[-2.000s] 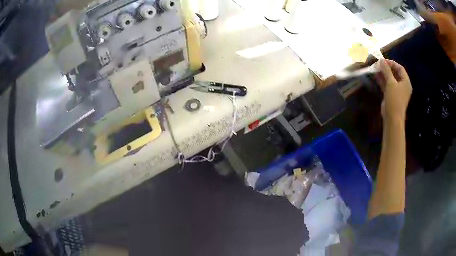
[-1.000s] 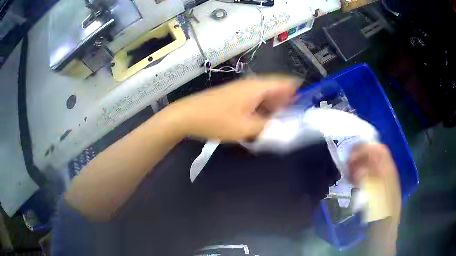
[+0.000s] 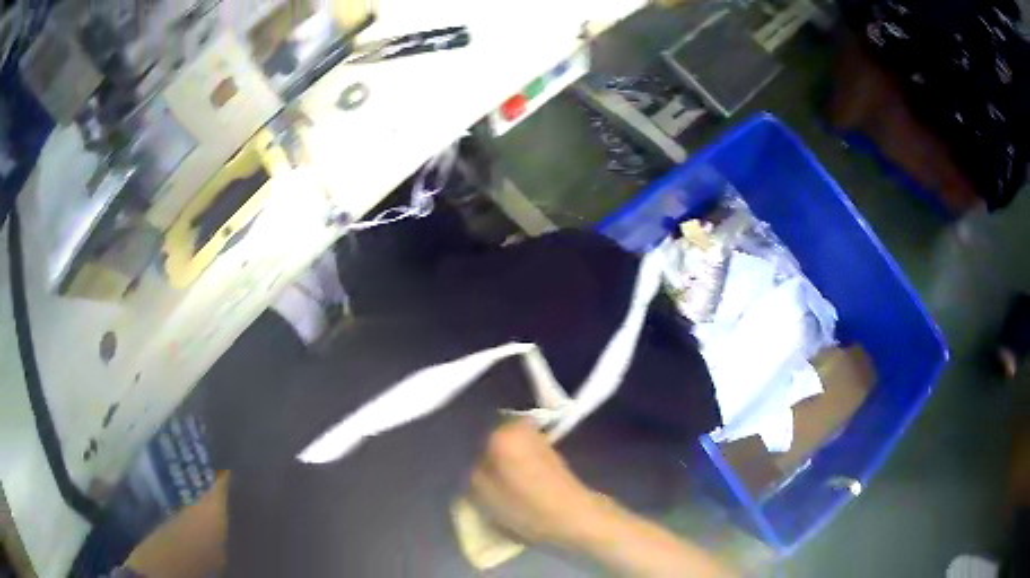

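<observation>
Black garment pieces point(image 3: 373, 395) lie in a large soft heap in front of me, against the table's front edge. My right hand point(image 3: 525, 480) is low over the heap, closed on a white tie strip point(image 3: 418, 390). One end of the strip lies to the left over the cloth, the other runs up right over it. A cream-yellow ticket point(image 3: 486, 536) sticks out below the same hand. Only my left forearm shows at the lower left; the hand is hidden by the cloth.
The blurred overlock machine point(image 3: 215, 113) and snips point(image 3: 412, 43) are on the white table point(image 3: 68, 339). A blue bin point(image 3: 881, 271) with pale scraps stands right, a blue crate point(image 3: 175, 452) lower left. Part of a person in dark cloth point(image 3: 949, 79) shows upper right.
My right hand has moved left from above the bin onto the black cloth, with the strip and ticket. My left hand has drawn back to the lower left, out of sight.
</observation>
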